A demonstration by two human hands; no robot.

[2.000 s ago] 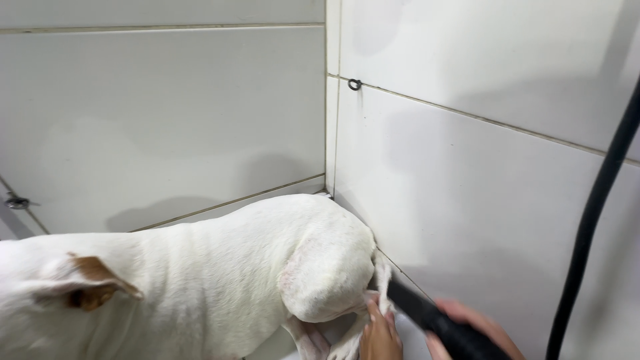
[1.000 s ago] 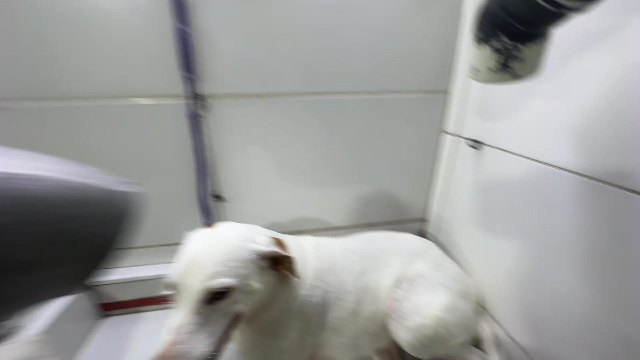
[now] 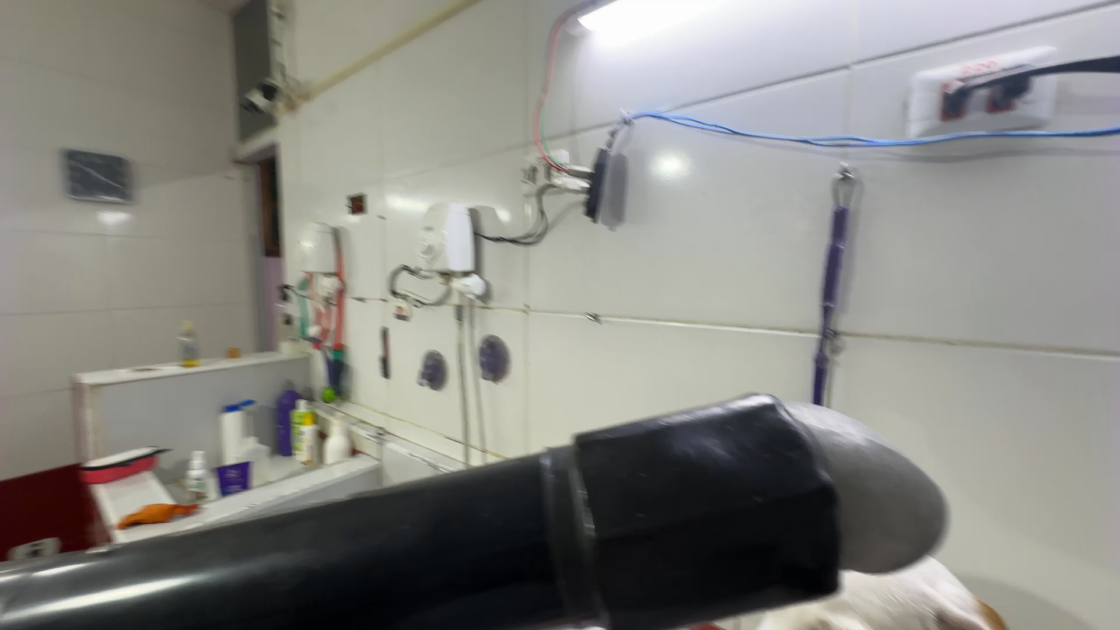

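Neither of my hands shows in the head view now. A thick black tube (image 3: 367,534) runs across the bottom of the view, with a wider black collar (image 3: 700,507) and a rounded grey end (image 3: 884,490). Part of a white dog (image 3: 875,604) shows below that grey end at the lower right; the tube hides the rest. A purple strap (image 3: 831,297) hangs from a hook on the tiled wall above the dog. What my hands hold or touch cannot be seen.
Bottles, among them a purple one (image 3: 286,422), stand on a ledge at the left beside an orange cloth-like item (image 3: 157,514). An electric water heater (image 3: 448,238) with hoses is on the wall. Blue wires (image 3: 787,138) run along the wall, and a lit lamp (image 3: 647,13) is overhead.
The view has swung left and up. Two seconds ago my hands were at the dog's rear with a dark tool; now they are out of view, and the black tube fills the foreground.
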